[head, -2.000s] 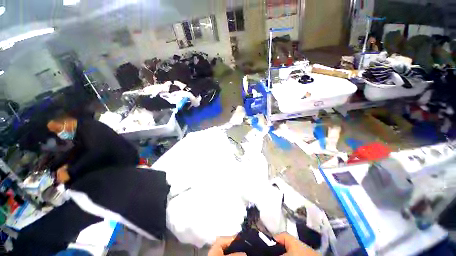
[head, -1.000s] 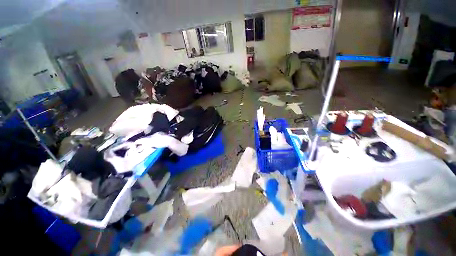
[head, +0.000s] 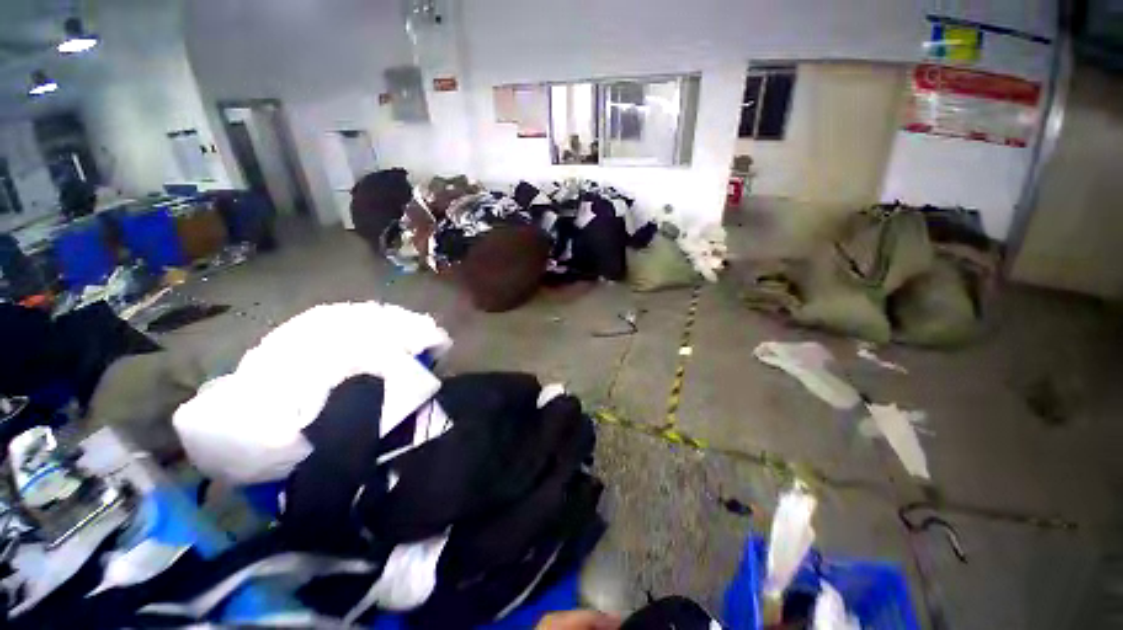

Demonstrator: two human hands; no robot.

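Observation:
A black garment piece [head: 669, 614] shows at the bottom edge of the picture, mostly cut off. My left hand [head: 579, 619] is at its left side, cut off by the edge, with only a small part of skin showing; its grip is hidden. My right hand is not in view. The white strip on the piece does not show.
A pile of black and white garments [head: 480, 468] lies close at the left. A blue crate [head: 881, 591] stands at the bottom right. White scraps [head: 807, 369] lie on the floor. Olive sacks [head: 942, 308] and dark bundles [head: 505, 265] are along the back wall.
The view has moved forward past the sewing tables. The garment pile and blue crate are nearer. The black piece and hands have sunk to the bottom edge, and my right hand has left the view.

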